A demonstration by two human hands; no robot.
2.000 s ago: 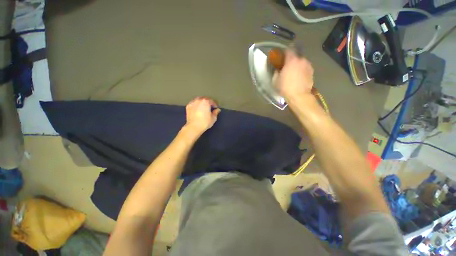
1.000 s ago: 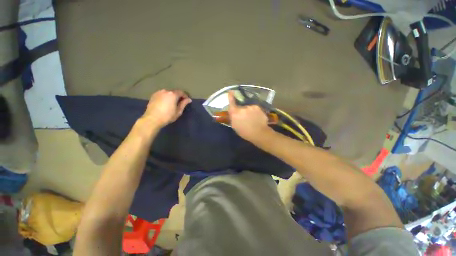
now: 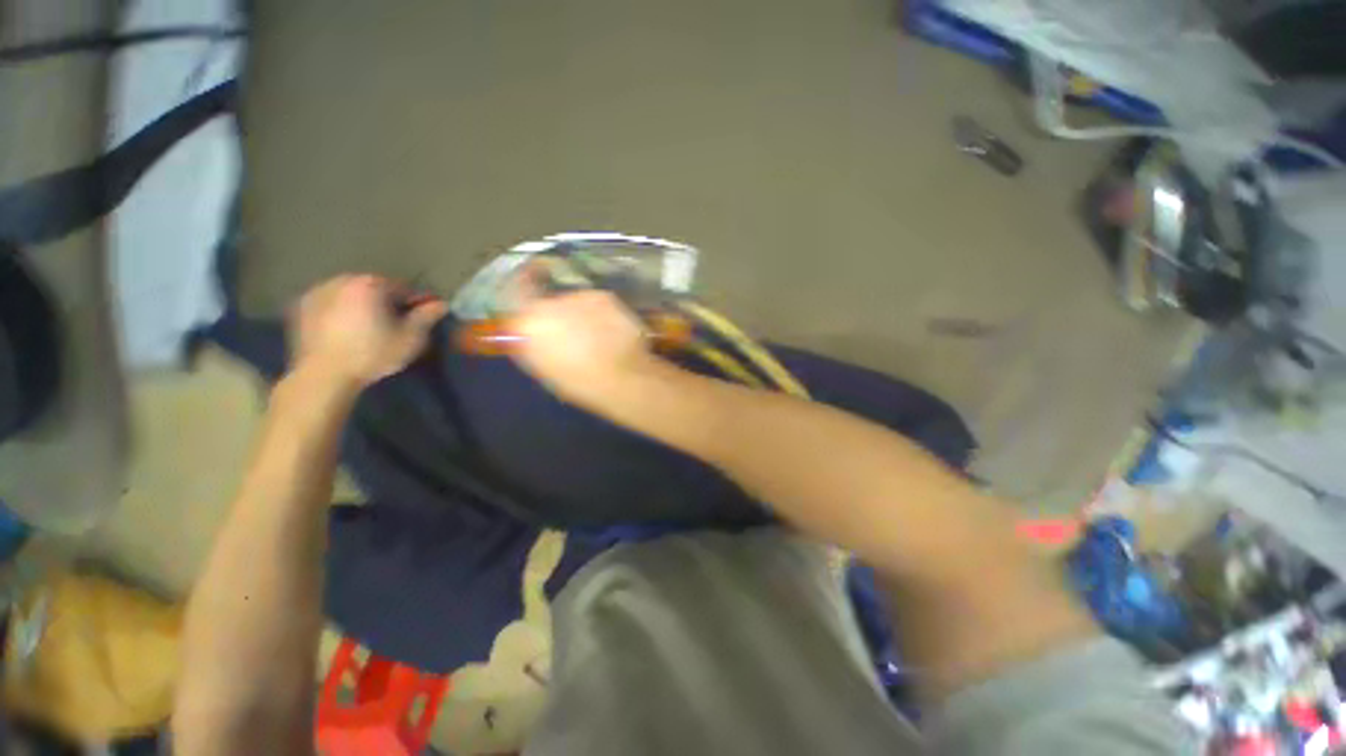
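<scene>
A dark navy garment piece lies along the near edge of the table and hangs down towards me. My left hand pinches its upper edge near the left end. My right hand grips the orange-brown handle of the electric iron. The iron's pale-rimmed plate lies at the garment's upper edge, its tip close to my left fingers. The yellow cord runs right from it. The picture is blurred.
Thread snips lie on the brown-grey table. A second iron is parked at the right. A padded form stands at the left edge. A red stool and a yellow sack are below.
The iron in my right hand has come down from the bare table onto the garment's edge and moved left. My left hand has moved left along that edge. The camera view has shifted.
</scene>
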